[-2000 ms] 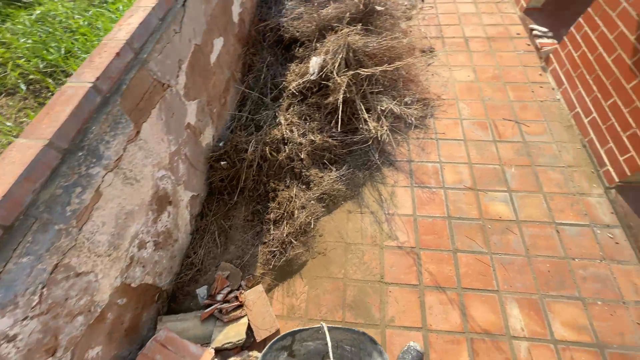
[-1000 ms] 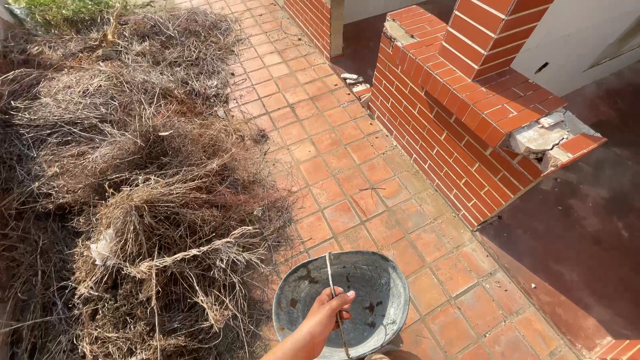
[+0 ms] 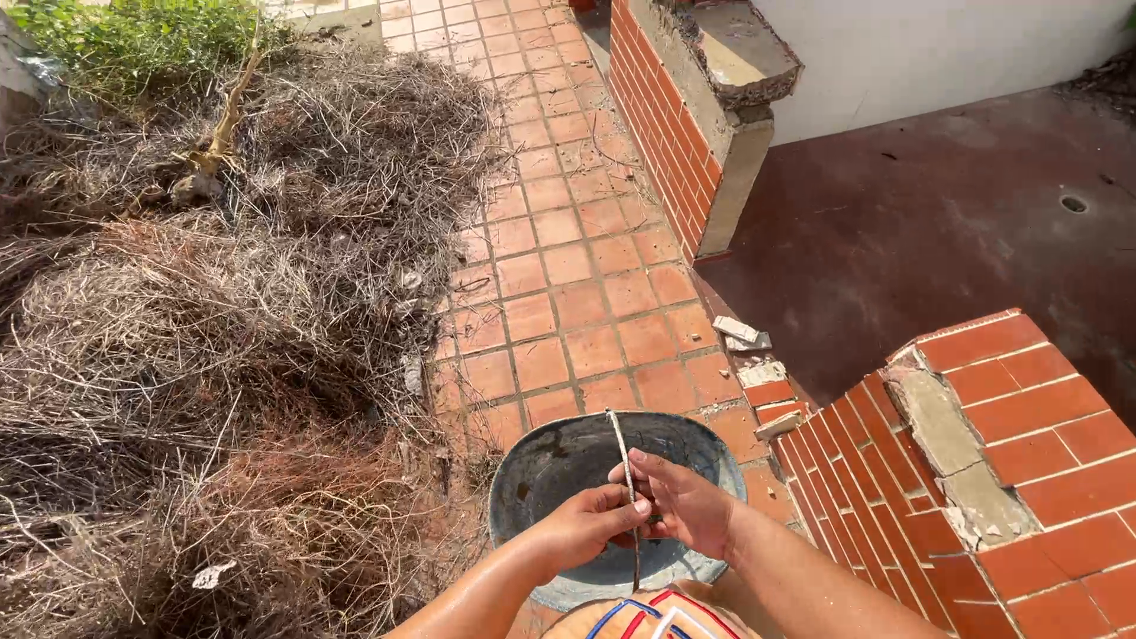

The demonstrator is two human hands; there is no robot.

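A dark rubber bucket [image 3: 559,453] with a wet, stained inside is carried low in front of my body, over the tiled path. A thin rope handle [image 3: 619,439] spans its opening from the far rim towards me. My left hand [image 3: 590,528] has the rope pinched between thumb and fingers. Close against it on the right, my right hand [image 3: 679,506] is around the same rope with curled fingers, thumb up; how firmly it grips is unclear. No load shows in the visible part of the bucket.
Dry brush [image 3: 222,355] is heaped along the left, with green weeds [image 3: 133,44] beyond. A terracotta tile path [image 3: 568,266] runs ahead. At right stand a broken brick-faced wall [image 3: 1047,426] and another low wall [image 3: 661,115]; rubble [image 3: 741,333] lies between them.
One second ago only one hand was seen at the bucket's rope; now both are there. The view has moved forward along the path, past the brick pillar.
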